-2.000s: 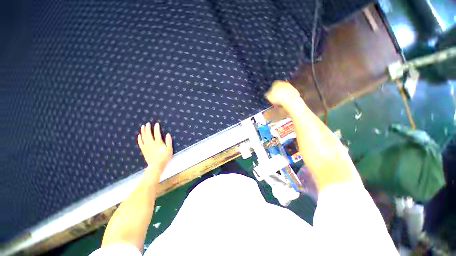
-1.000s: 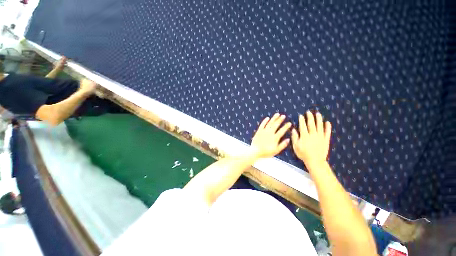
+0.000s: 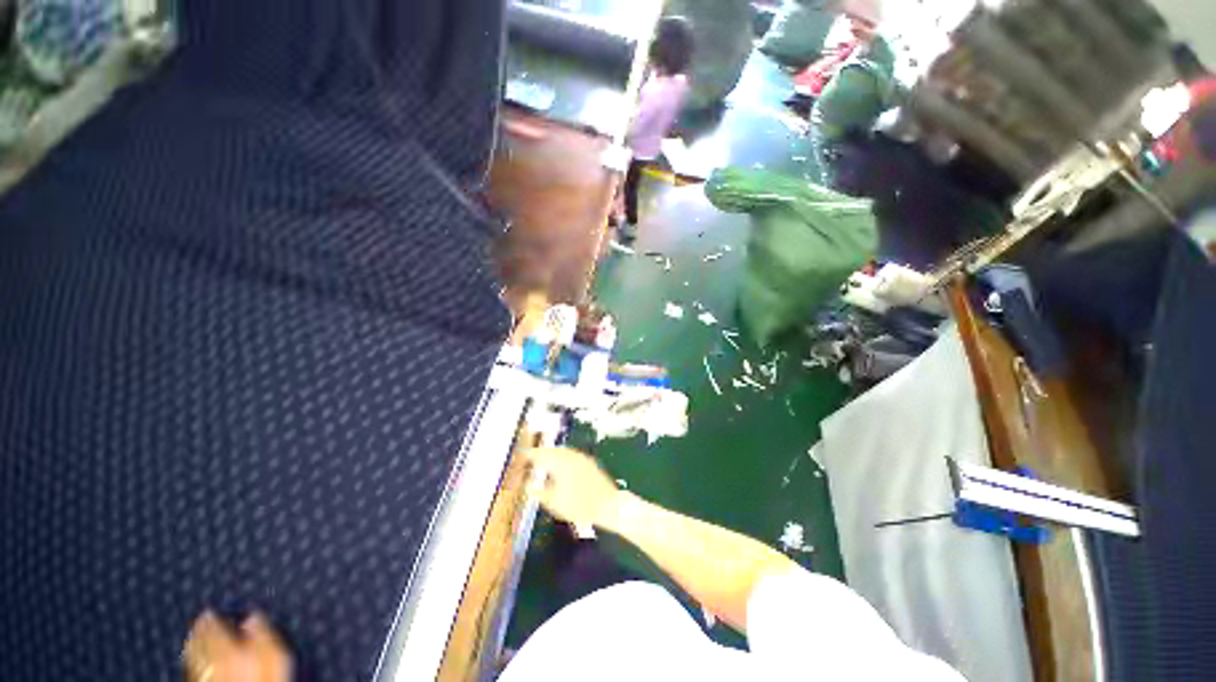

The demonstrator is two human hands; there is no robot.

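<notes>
Dark navy fabric with small pale dots [image 3: 267,400] covers the table on the left, smooth near me and creased farther back. My left hand [image 3: 238,650] is blurred and cut off by the bottom edge; it rests on the fabric with fingers somewhat apart and nothing visible in it. My right hand [image 3: 571,486] is at the wooden table edge [image 3: 483,586], just on the near side of the blue-and-white end cutter [image 3: 567,362]. Its fingertips are unclear against the edge, so its grip cannot be told. The cutter sits at the table's corner, by the fabric's end.
A green sack [image 3: 800,260] stands on the green floor [image 3: 667,466] among scraps. A person in a pink top [image 3: 656,113] stands farther back. On the right, another wood-edged table [image 3: 1014,440] has pale cloth [image 3: 907,466] hanging beside it and a blue-and-white device [image 3: 1040,500].
The view has swung right to the cutter and aisle. My hands, together on the fabric a second ago, are now apart: left on fabric, right at the table edge.
</notes>
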